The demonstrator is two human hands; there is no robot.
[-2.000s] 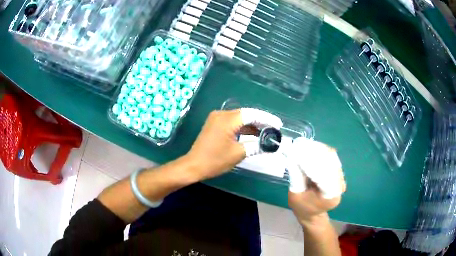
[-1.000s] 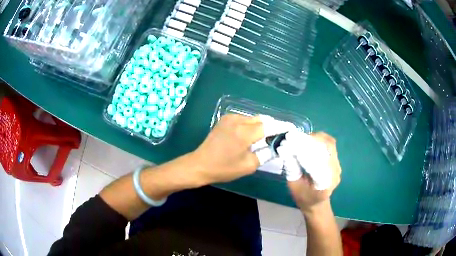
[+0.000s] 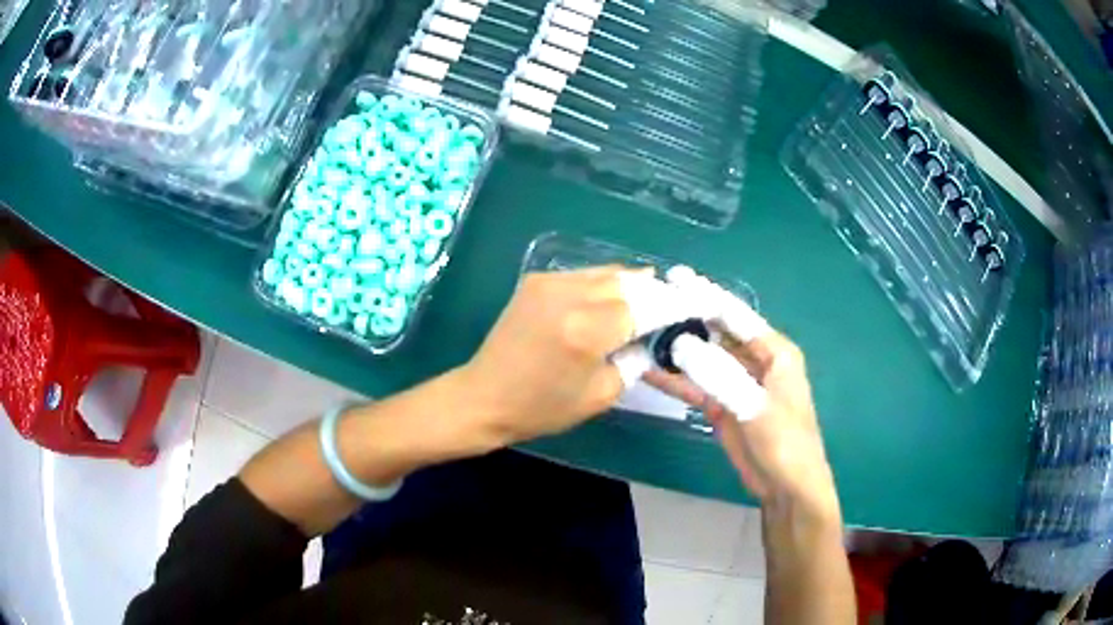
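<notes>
A short round dark cap [image 3: 679,344] is held between both hands over the small clear work tray [image 3: 552,252]. My left hand [image 3: 571,344], with white cots on thumb and fingers, grips the cap from the left. My right hand [image 3: 759,376], also with white cots, touches it from the right, thumb over its near face. The fingers hide much of the cap, and I cannot tell whether a rod is in it. A white sheet [image 3: 657,401] lies in the work tray under the hands.
A tub of turquoise rings [image 3: 366,220] stands left of the work tray. Behind is the rod tray [image 3: 671,183] with white-headed rods [image 3: 532,95]. The finished-piece tray [image 3: 897,244] lies angled at right. Stacked parts trays [image 3: 171,110] stand at left. A red stool [image 3: 86,348] is beyond the bench edge.
My hands have closed together around the cap, whose open face showed earlier with a thin rod at it. My right hand has turned, so its palm and thumb now show.
</notes>
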